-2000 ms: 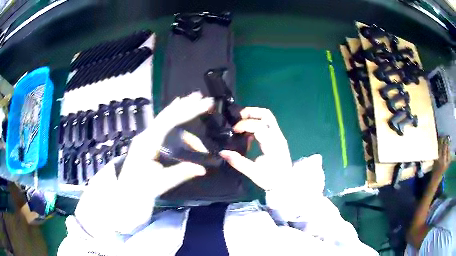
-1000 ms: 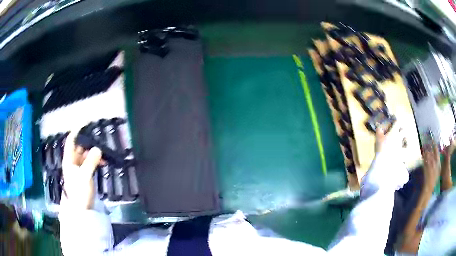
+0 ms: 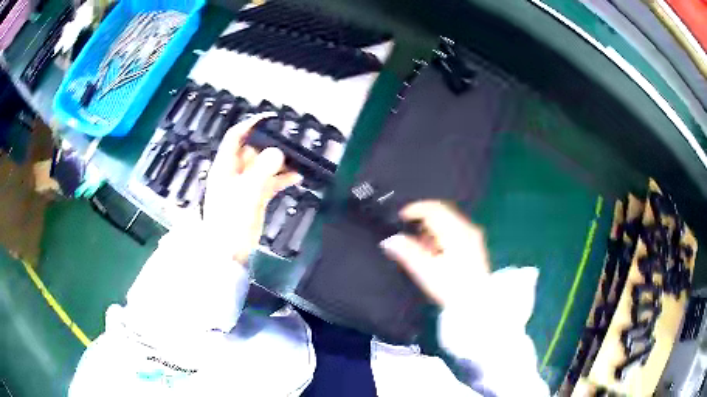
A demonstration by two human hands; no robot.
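Observation:
My left hand (image 3: 246, 182) is closed on a black elongated handle piece (image 3: 298, 155), held over the near rows of the pale left board (image 3: 267, 84). Black joined units (image 3: 288, 221) stand there in spaced rows, partly hidden by this hand. My right hand (image 3: 443, 246) is over the black mat (image 3: 434, 147), with a small dark bracket piece (image 3: 385, 219) at its fingertips. That piece is blurred, with bright glints beside it, so its exact shape cannot be told. The two held pieces appear apart.
A blue basket (image 3: 66, 108) with thin metal rods (image 3: 136, 58) is at upper left. Slanted black handles (image 3: 310, 35) line the board's far end. Several dark pieces (image 3: 453, 71) lie at the mat's far end. Stacked tan sheets (image 3: 616, 364) with jumbled black pieces are at lower right.
The view has swung left. My right hand has moved from the right-hand stack to over the mat with a dark piece. My left hand still holds a handle piece near the left board.

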